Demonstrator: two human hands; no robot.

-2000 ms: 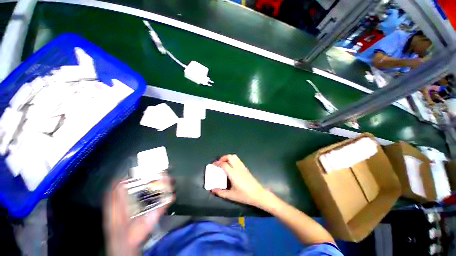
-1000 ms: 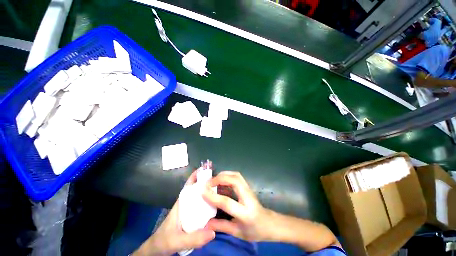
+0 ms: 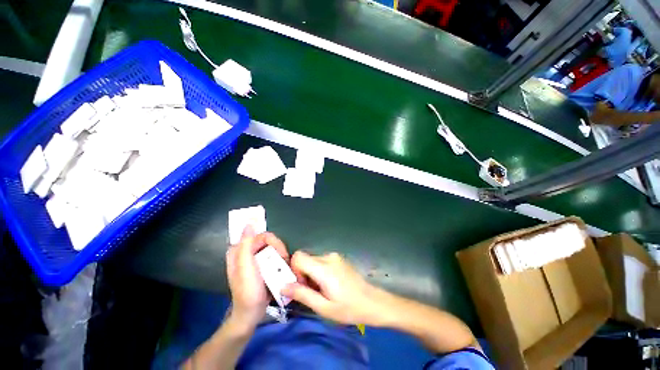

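Both my hands hold a white power adapter [image 3: 275, 273] near the front edge of the dark green work surface. My left hand [image 3: 247, 278] grips it from the left. My right hand [image 3: 329, 287] has its fingers on its right side. A narrow side of the adapter faces up, and white cord shows below it. Its inside is hidden. A loose white housing cover [image 3: 247, 221] lies just beyond my left hand. Several more covers [image 3: 261, 165] lie near the white edge line.
A blue basket [image 3: 155, 199] heaped with white covers is at left. The green conveyor [image 3: 347, 94] carries a closed adapter [image 3: 233, 76] and an open one [image 3: 493, 172]. Cardboard cartons [image 3: 539, 303] are at right, under a metal frame [image 3: 579, 177]. A person's arm [image 3: 615, 114] shows at upper right.
My hands first were apart, the right with a cover, the left with an open adapter. They came together and turned the adapter. The conveyor's closed adapter moved left; the open one came clear of the frame.
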